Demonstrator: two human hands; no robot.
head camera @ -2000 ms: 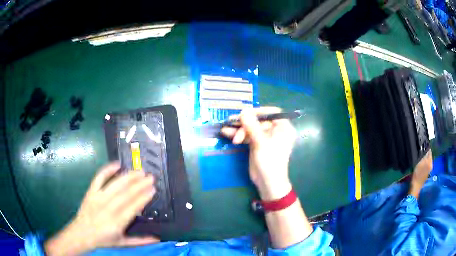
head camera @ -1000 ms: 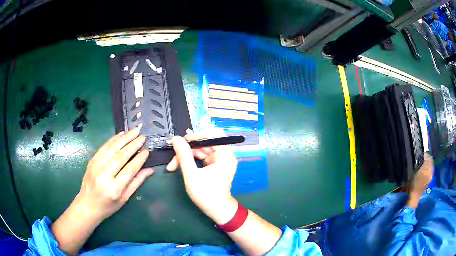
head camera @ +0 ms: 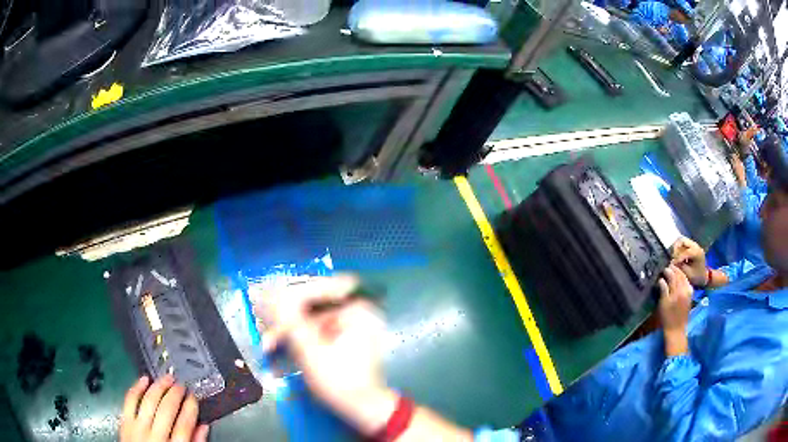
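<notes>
A dark grey phone housing (head camera: 177, 332) with an orange-gold patch lies on a black foam pad (head camera: 235, 380) at the lower left. My left hand (head camera: 162, 413) lies at the pad's near end, fingers slightly apart, cut off by the lower edge. My right hand (head camera: 333, 345), with a red wrist band (head camera: 396, 420), is blurred and holds the dark tweezers (head camera: 333, 302) over the blue film (head camera: 238, 231). It hides most of the pale strips; the tweezers' tip is not clear.
Small black pieces (head camera: 36, 361) lie at far left. Yellow tape (head camera: 510, 289) runs right of the film. A stack of black foam trays (head camera: 562, 259) stands beside a neighbouring worker in blue (head camera: 691, 367). A green-edged shelf (head camera: 302, 67) crosses above the bench, with bags on it.
The view has swung up and right. My right hand and tweezers have moved from the housing's near end to over the blue film. My left hand stays near the housing's near end.
</notes>
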